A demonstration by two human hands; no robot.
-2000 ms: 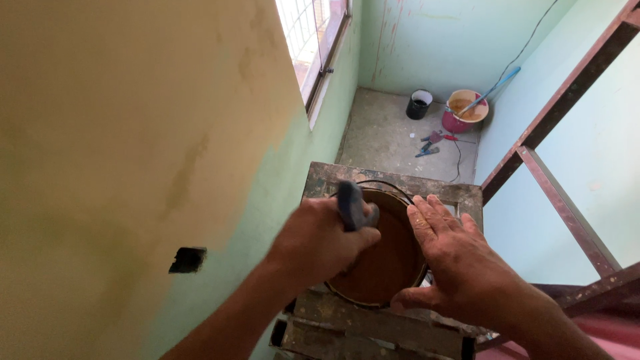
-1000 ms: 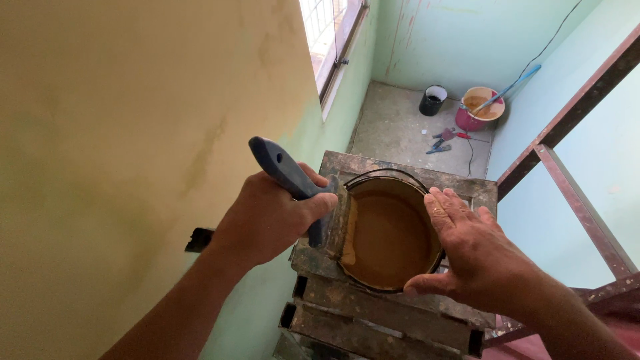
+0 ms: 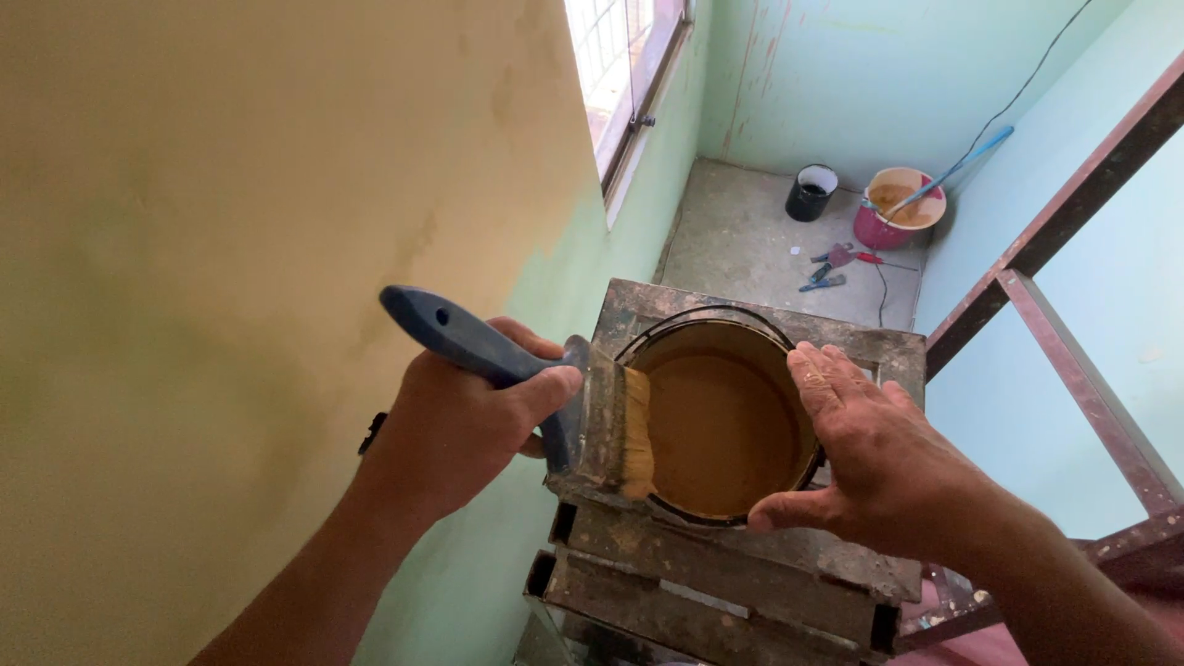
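My left hand [image 3: 462,425] grips a wide paintbrush [image 3: 499,356] by its dark blue handle. Its bristles, loaded with tan paint, lie over the left rim of a round paint bucket [image 3: 726,430] with a wire handle. Tan-orange paint fills part of the bucket, which stands on the paint-spattered top step of a ladder [image 3: 638,305]. My right hand [image 3: 865,435], fingers spread, rests against the bucket's right rim, thumb near its lower edge. To the left, the wall [image 3: 277,231] has tan paint over pale green.
On the floor below stand a black pot [image 3: 812,194] and a pink bucket [image 3: 883,227] with a blue-handled tool [image 3: 962,166] in it, beside several small hand tools [image 3: 823,277]. A dark red metal frame [image 3: 1064,213] slants on the right. A barred window [image 3: 620,65] is in the left wall.
The brush was down inside the bucket two seconds ago; my left hand has raised it to the left rim, its bristles now in plain view. My right hand stays at the right rim.
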